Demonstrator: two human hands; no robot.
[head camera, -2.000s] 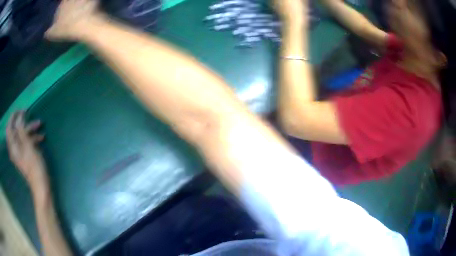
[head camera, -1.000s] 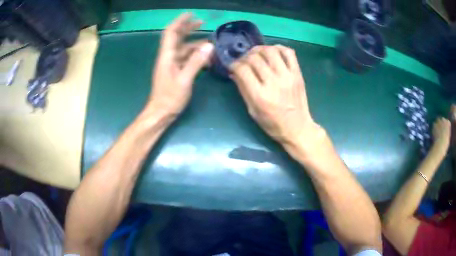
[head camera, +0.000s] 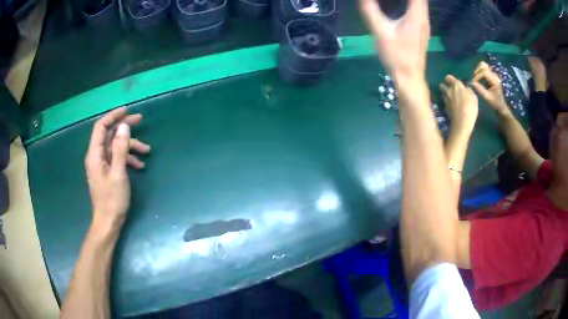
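Observation:
My left hand is at the left over the green bench, empty, with its fingers apart and slightly curled. My right hand reaches far to the back right, and its fingertips are cut off by the top edge. Something dark shows between its thumb and fingers; I cannot tell if it is held. A dark plastic housing with a round post in the middle stands on the light green strip, left of my right hand. Neither hand touches it.
More dark housings stand in a row behind the strip. Loose small silver-white pieces lie beside my right forearm. A person in a red shirt works at the right with both hands. A tan-topped table is at the left, blue stools below.
One second ago both hands were at a dark housing at the strip. My right hand has moved off to the back right; my left hand has come away empty. The view has turned right.

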